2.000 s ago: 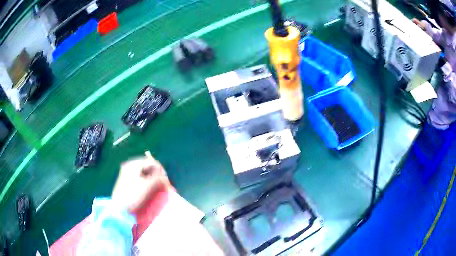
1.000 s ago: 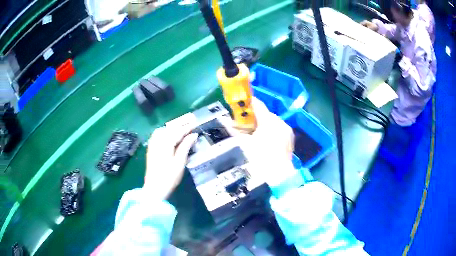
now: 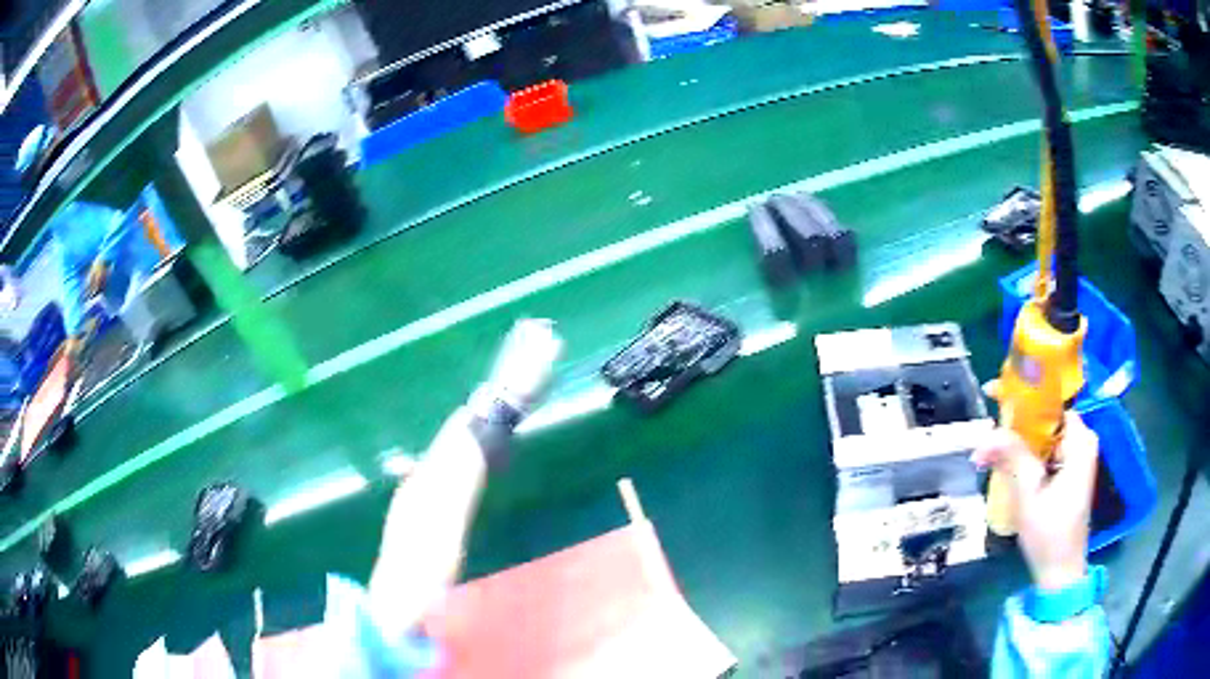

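Note:
My left hand is blurred and reaches over the green line surface, left of a dark circuit board in its housing. A dark patch shows at its wrist; I cannot tell whether this is a band or a part, nor whether the fingers hold anything. My right hand grips the upright yellow-orange electric screwdriver, right of the white-grey screw feeder. The dark fixture is cut off at the bottom edge.
Pink-red sheets lie at the bottom, with a pale stick-like edge. Two black blocks stand behind the feeder. More boards lie at the left. Blue bins are behind the screwdriver. A black cable hangs above it. White fan-vented equipment stands far right.
The view has swung left. My left hand has left the feeder and reached out over the line surface. My right hand remains at the screwdriver, now clearly around its body.

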